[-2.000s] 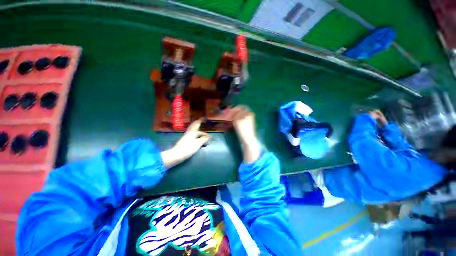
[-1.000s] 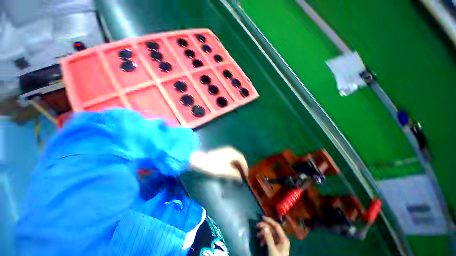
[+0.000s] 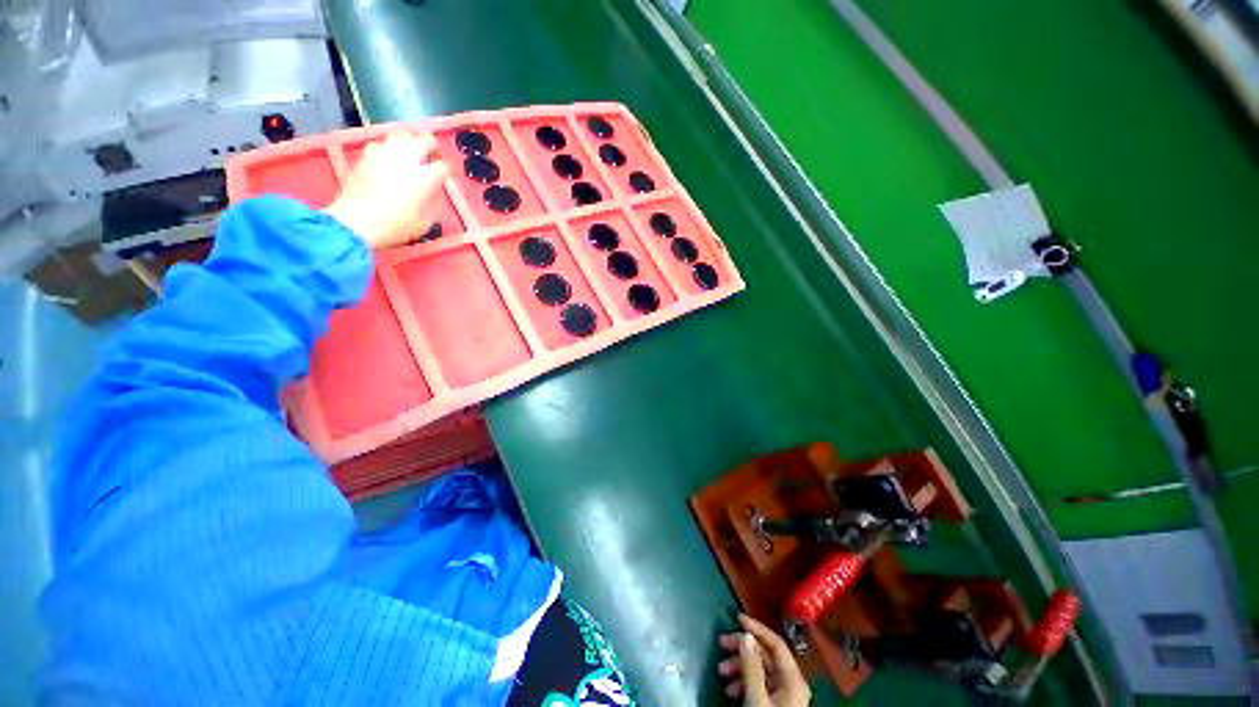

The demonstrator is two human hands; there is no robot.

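The salmon-pink compartment tray [image 3: 476, 380] lies on the bench end, with glossy round black discs [image 3: 551, 289] in several cells, up to three per cell. My left hand [image 3: 394, 194] reaches into an upper cell, fingers pointing down. One disc shows at its lower side; whether the fingers hold anything is hidden. The red-brown clamp fixture [image 3: 732, 515] sits at the lower right, with two red-handled toggle clamps [image 3: 828, 587]. My right hand [image 3: 766, 670] rests beside its near edge, fingers apart, no part visible in it, cut off by the bottom edge.
More pink trays [image 3: 421, 456] are stacked under the tray, below the bench edge. A grey-white machine [image 3: 207, 124] stands at the upper left. The green back panel [image 3: 884, 207] with clipped papers [image 3: 997, 235] runs along the right.
The view has swung left from the fixture to the tray. My left hand has moved from the fixture to the tray cell. My right hand has stayed beside the fixture since the last frame.
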